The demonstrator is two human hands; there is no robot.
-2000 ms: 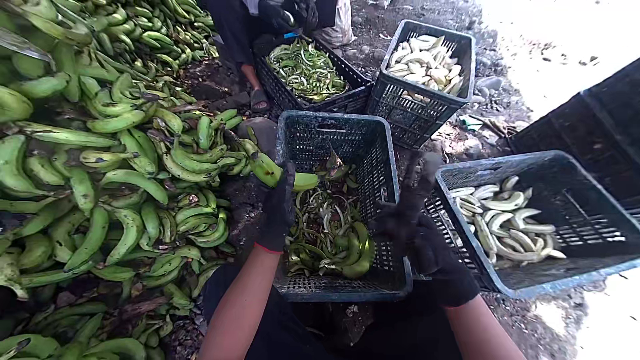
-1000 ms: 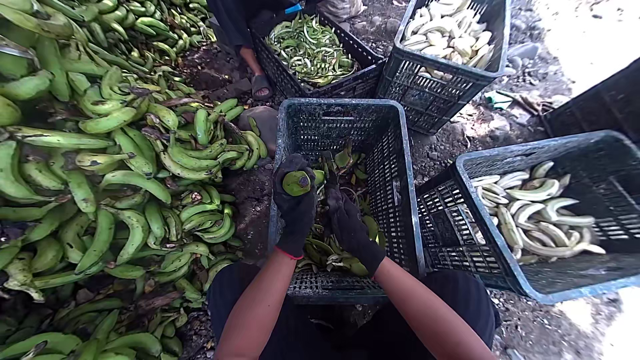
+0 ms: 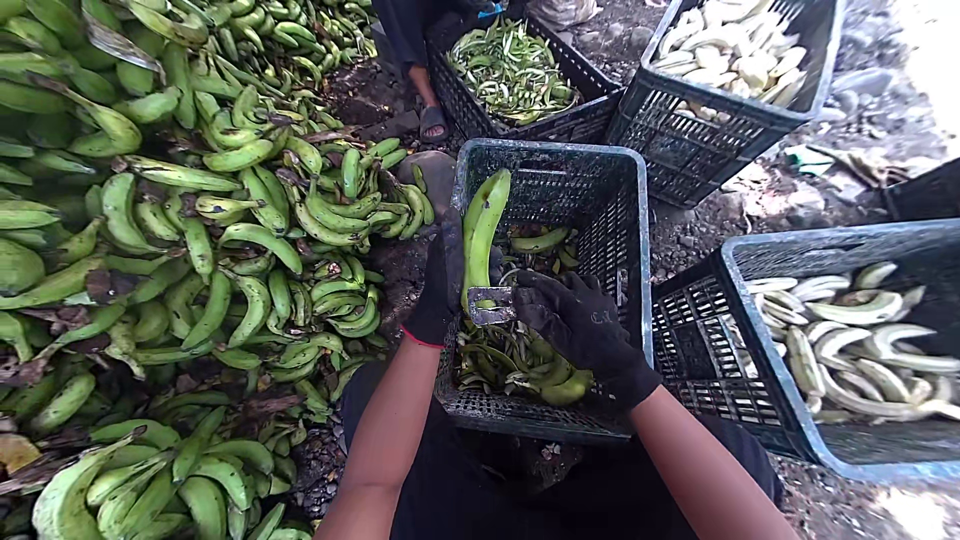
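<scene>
My left hand [image 3: 444, 274], in a black glove with a red cuff edge, grips a green plantain [image 3: 482, 225] held upright over a plastic crate [image 3: 551, 150]. In my right hand [image 3: 581, 322], gloved in black as well, is a small flat metal blade tool [image 3: 491, 305], its slotted end against the lower part of the plantain. Inside the crate, below both hands, lie green peels [image 3: 510, 360] and a green plantain piece [image 3: 540, 240]. The fingertips of my left hand are partly hidden behind the fruit.
A large heap of green plantains [image 3: 255, 240] covers the left. Peeled plantains fill part of a crate [image 3: 765, 247] at right and another crate [image 3: 720, 97] behind. A crate of peels [image 3: 592, 82] stands at the back beside another person's sandalled foot [image 3: 433, 124].
The plantain in my left hand has gone from pointing towards me to standing upright. My right hand has moved from open beside the crate to the plantain, with the blade tool now visible.
</scene>
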